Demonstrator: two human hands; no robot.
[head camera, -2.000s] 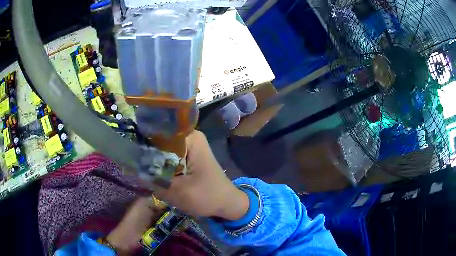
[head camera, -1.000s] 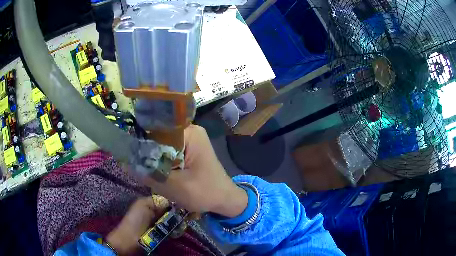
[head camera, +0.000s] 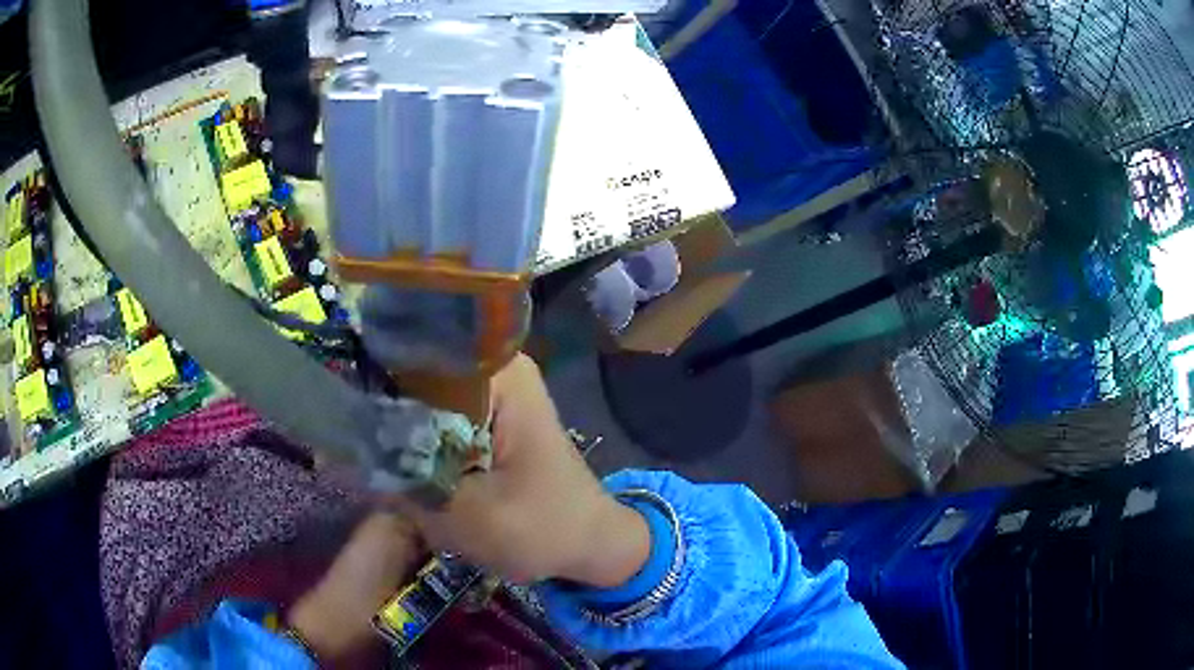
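Note:
A glue dispensing gun (head camera: 439, 183), a silver ribbed block above an orange bracket, stands upright in my right hand (head camera: 524, 491). Its lower end is crusted, and a thick grey supply hose (head camera: 170, 262) curves from there up to the left. My right hand is shut around the gun's lower part; its fingertips are hidden. A narrow power supply board (head camera: 422, 605) with yellow parts lies low over my lap, just below my right hand. My left hand (head camera: 354, 582) is blurred and holds the board's upper left side. The gun's tip is hidden behind my right hand.
Rows of boards (head camera: 147, 347) lie on the stained cream panel (head camera: 157, 196) at left. A white carton (head camera: 629, 151) is beyond the gun. An open brown box (head camera: 681, 314) with round white tubs, a black pedestal fan (head camera: 1034, 236) and blue totes (head camera: 877, 576) are at right.
The gun and my right hand have shifted slightly right and down. My left hand and the board have moved slightly. The board stays low over my lap.

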